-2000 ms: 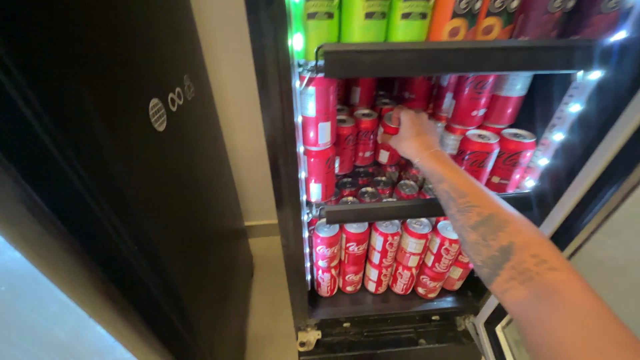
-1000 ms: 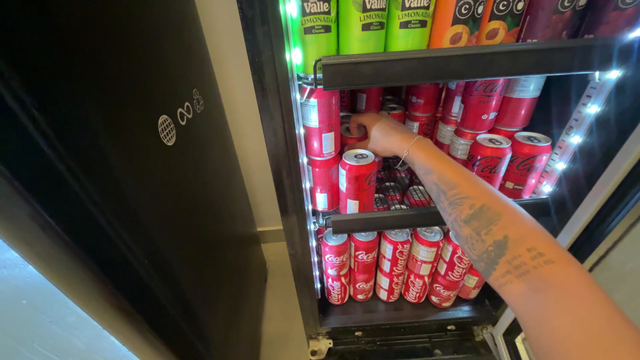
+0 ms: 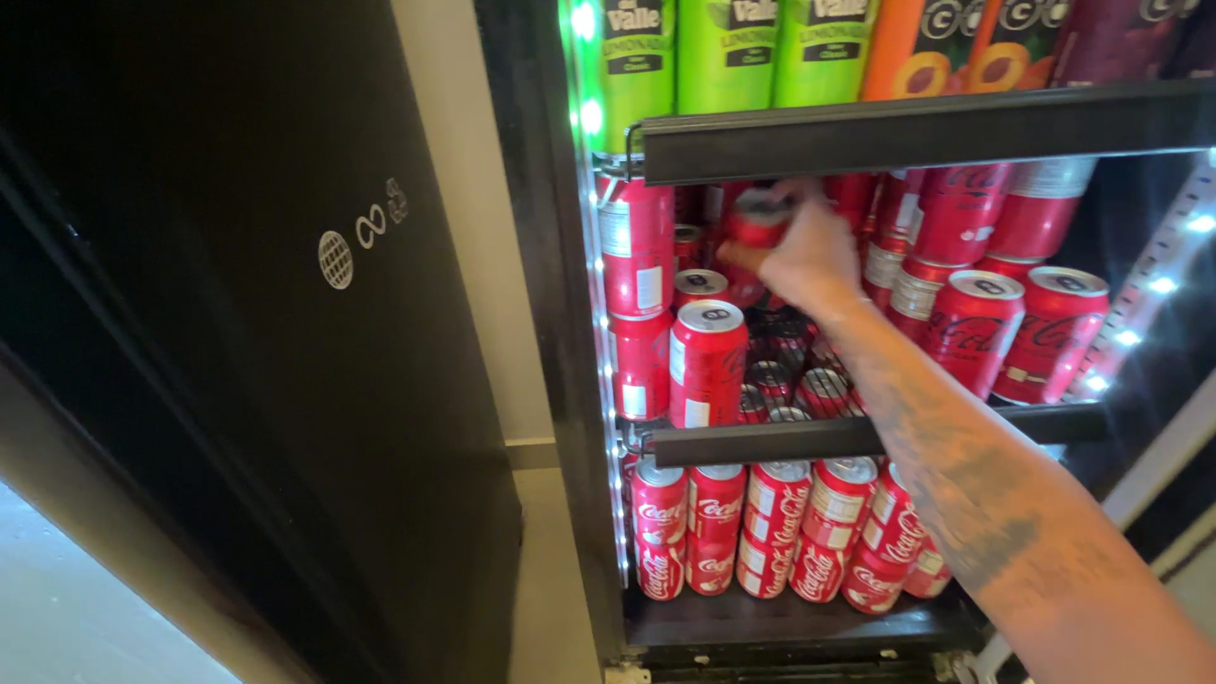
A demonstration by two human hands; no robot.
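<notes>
My right hand (image 3: 807, 252) reaches into the middle shelf of an upright drinks fridge. Its thumb and fingers are around a red Coca-Cola can (image 3: 757, 223), tilted and blurred, above the shelf's wire floor. Left of the hand, a single Coca-Cola can (image 3: 708, 366) stands at the shelf front, with another can (image 3: 700, 285) just behind it. Two stacked cans (image 3: 636, 247) stand against the left wall. To the right of my wrist are more Coca-Cola cans (image 3: 971, 328), some stacked. My left hand is outside the view.
Green lemonade cans (image 3: 727, 57) and orange cans (image 3: 926, 52) fill the shelf above, behind a black shelf edge (image 3: 912, 133). The lower shelf holds stacked Coca-Cola cans (image 3: 714, 518). A black panel (image 3: 285, 380) stands left; lit strips run along the fridge sides.
My right hand has let go of the can area at the left and moved back up and right, where it now holds a tilted can. The view has come closer to the shelves.
</notes>
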